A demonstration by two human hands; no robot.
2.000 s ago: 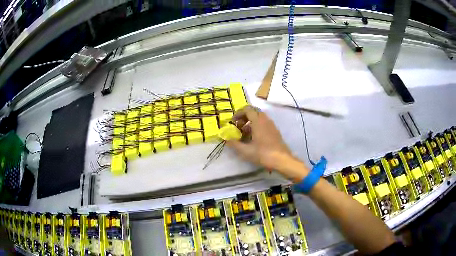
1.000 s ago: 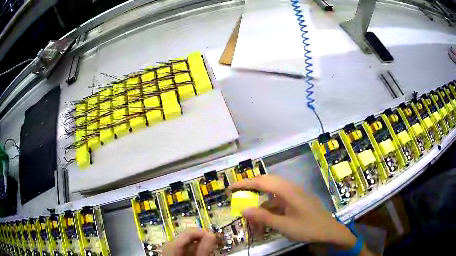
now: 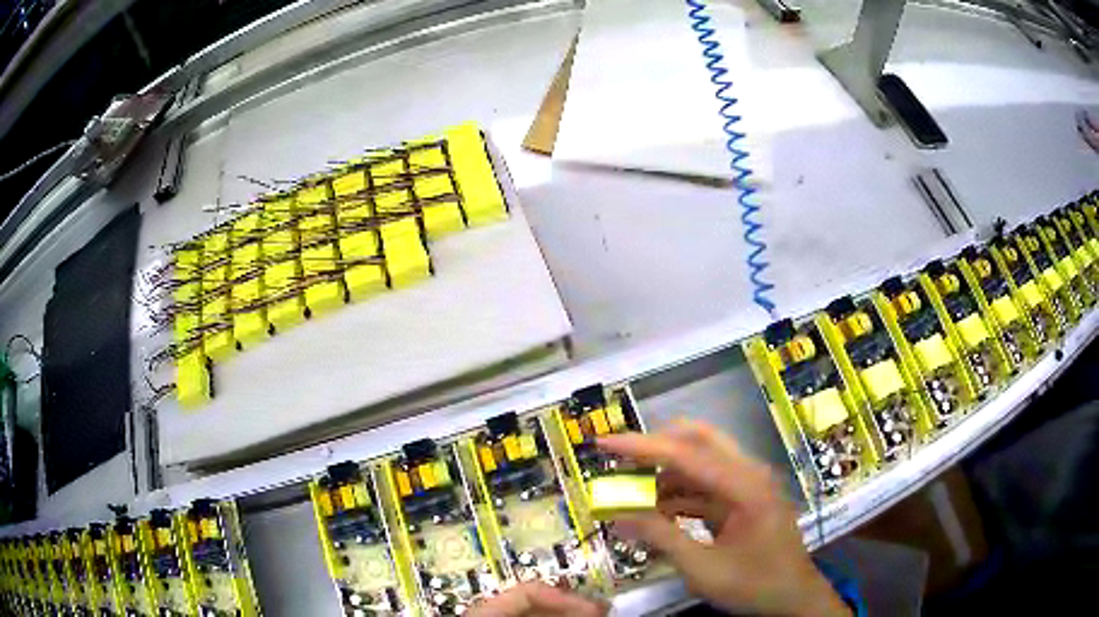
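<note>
My right hand (image 3: 729, 518), with a blue strap (image 3: 840, 585) at the wrist, holds a yellow taped transformer (image 3: 623, 495) between thumb and fingers. The block is over the rightmost circuit board (image 3: 594, 424) of the group in front of me. Its leads are hidden or too blurred to tell. My left hand (image 3: 540, 601) is cut off by the bottom edge, low over the near ends of the boards; its fingertips are blurred and I cannot tell if they hold a lead.
Rows of yellow transformers (image 3: 325, 241) with dark leads sit on a white slab (image 3: 482, 325). More boards stand at right (image 3: 886, 374) and left (image 3: 145, 560). A black mat (image 3: 90, 350) lies left. A blue coiled cord (image 3: 738, 157) hangs behind my right hand. A person's hand (image 3: 1089, 130) shows at the right edge.
The view first swung as my right hand brought the transformer from the slab to the boards. Since then, the block has shifted slightly right, and my left hand right and lower.
</note>
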